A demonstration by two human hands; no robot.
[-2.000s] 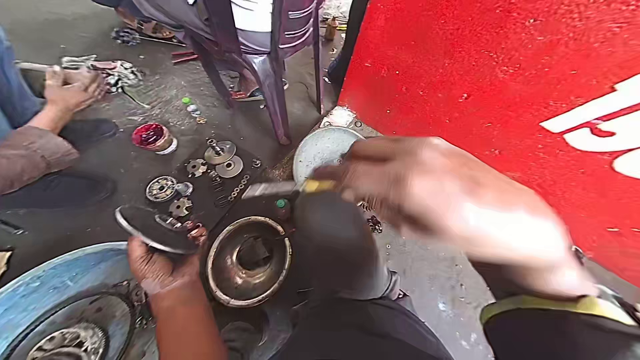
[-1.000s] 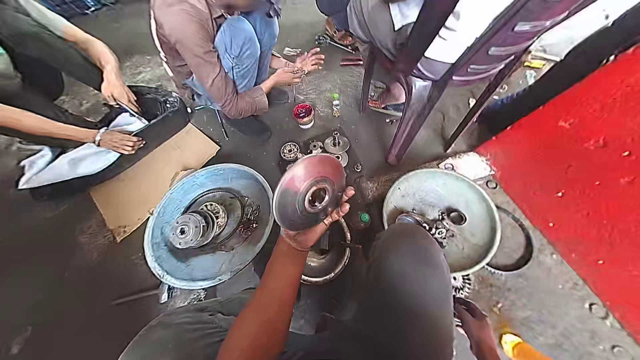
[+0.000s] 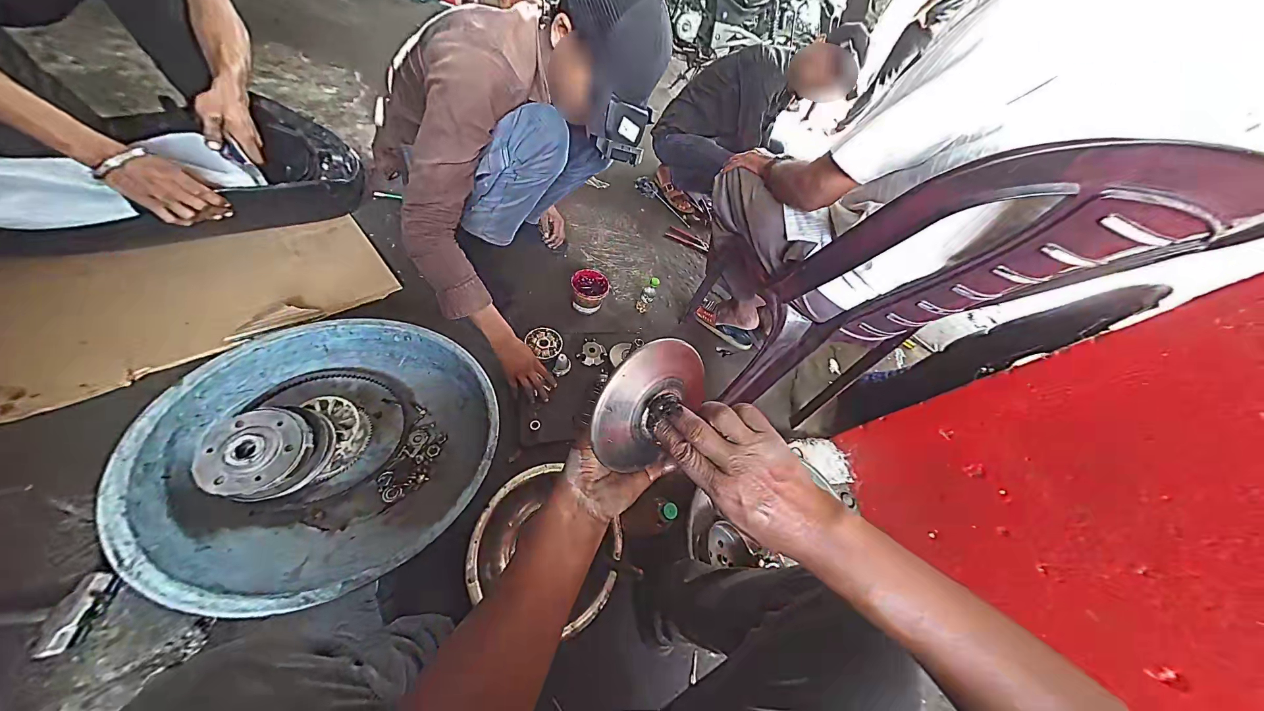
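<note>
A round metal disc with a raised hub, like a pulley sheave [image 3: 632,395], is held up in front of me, tilted, its hub toward my right. My left hand [image 3: 602,484] grips its lower edge from below. The fingers of my right hand [image 3: 736,459] press at the central hub on a small dark thing, too hidden to name. Beneath my left forearm is a round metal basin [image 3: 484,533], and a green-capped bottle [image 3: 669,512] stands close by, below the disc.
At left, a blue basin [image 3: 148,553] holds metal discs, a gear ring and small parts. Another person's hand [image 3: 525,365] reaches to parts on the ground beside a red-rimmed cup [image 3: 590,288]. A purple plastic chair [image 3: 928,212] and red panel [image 3: 1086,474] stand at right; cardboard [image 3: 188,296] lies upper left.
My right hand has come from low at the right to the disc's hub. The crouching person's hand has reached down to the parts on the ground. The view has shifted.
</note>
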